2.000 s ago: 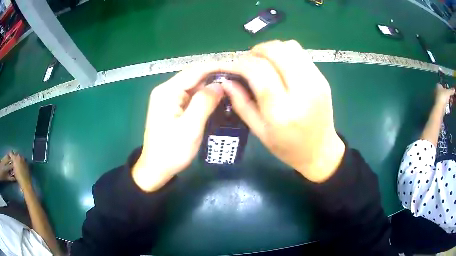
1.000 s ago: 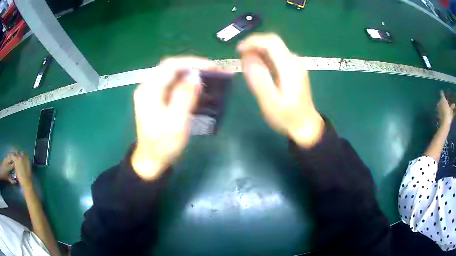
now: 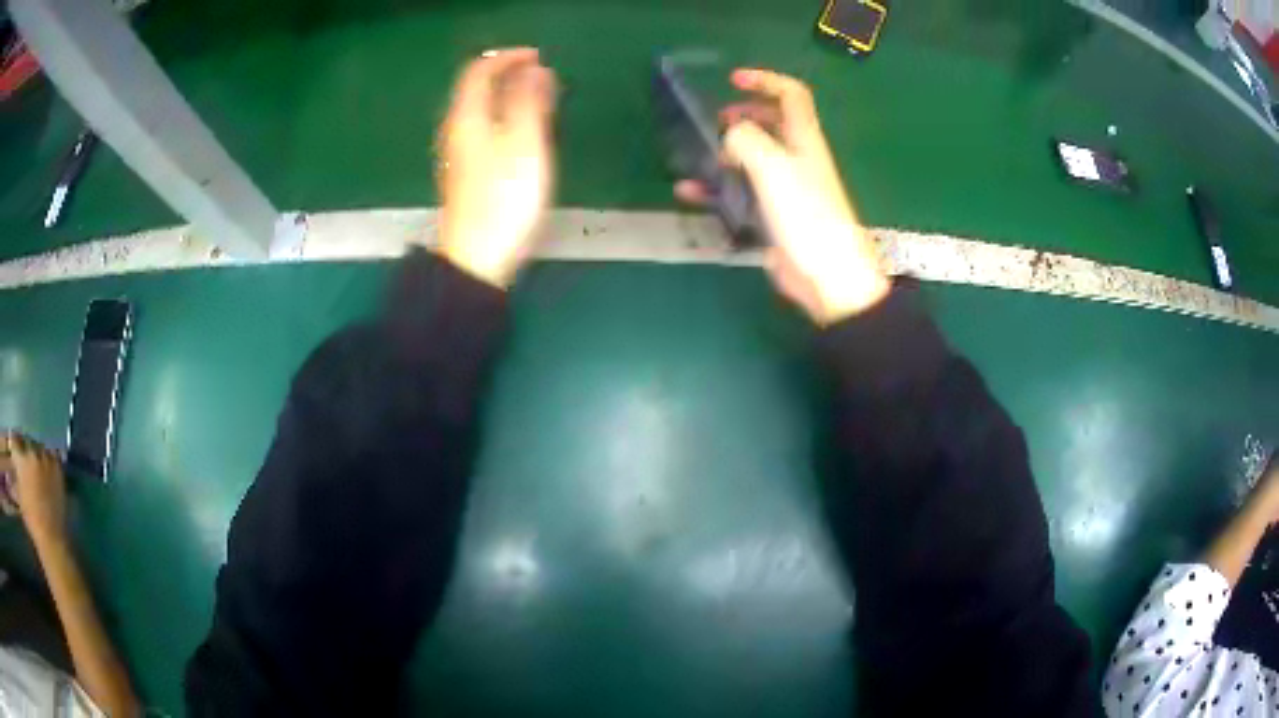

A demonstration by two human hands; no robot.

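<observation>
A dark phone housing (image 3: 701,147) is at my right hand (image 3: 772,168), tilted and blurred, its lower end over the whitish strip. The fingers of my right hand are around its right edge and lower end. Its inner parts cannot be made out. My left hand (image 3: 498,154) is apart from it, to the left beyond the strip, and blurred. A tiny pale spot (image 3: 490,53) shows at its fingertips; whether it is held cannot be told.
The whitish strip (image 3: 617,236) crosses the green worktop. A grey post (image 3: 154,126) stands at left. A dark smartphone (image 3: 98,386) lies at far left. Beyond the strip lie a yellow-edged phone (image 3: 853,23) and a housing (image 3: 1093,164). Other people's arms (image 3: 70,603) show at both sides.
Both hands have moved forward, beyond the strip. The housing worked on near the middle, then in my left hand, is gone from there. A dark housing is now in my right hand.
</observation>
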